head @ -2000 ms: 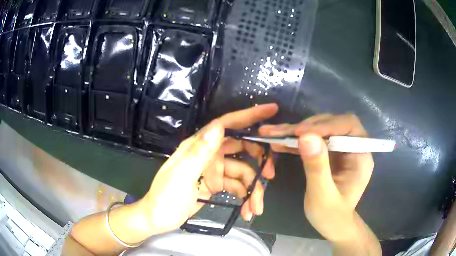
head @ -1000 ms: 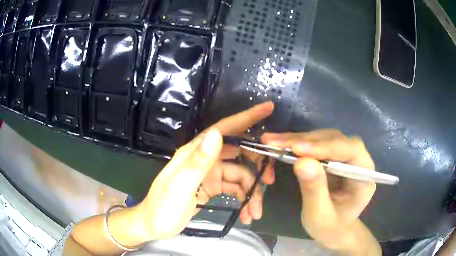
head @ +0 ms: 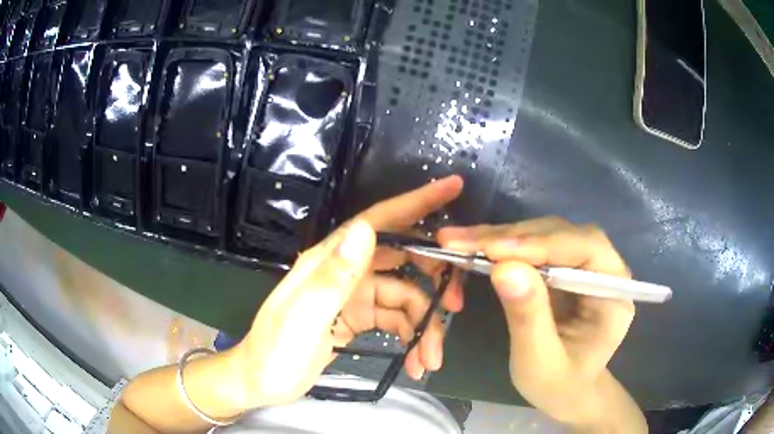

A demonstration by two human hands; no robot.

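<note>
My left hand (head: 314,314) holds a thin black rectangular plastic frame (head: 410,349) with a crossbar, its lower end sticking out below my fingers. My left index finger points up and right over it. My right hand (head: 560,305) holds white and silver tweezers (head: 586,284) between thumb and fingers. The tweezers' tips are at the frame's top edge, beside my left thumb. Whether the tips hold a piece is too small to tell. A clear carrier sheet (head: 458,68) with dark dots and bright specks lies behind my hands, partly hidden by them.
A glossy black blister tray (head: 193,110) with rectangular pockets and small yellow or white specks covers the left. A dark-screened smartphone (head: 672,76) with a pale rim lies at the upper right on the dark green mat (head: 594,153). A pale rail (head: 127,314) runs at the lower left.
Since the first frame, the tweezers' rear end has tilted downward and my right hand has shifted slightly. In the last second it rose a little again. My left hand and the frame have barely moved.
</note>
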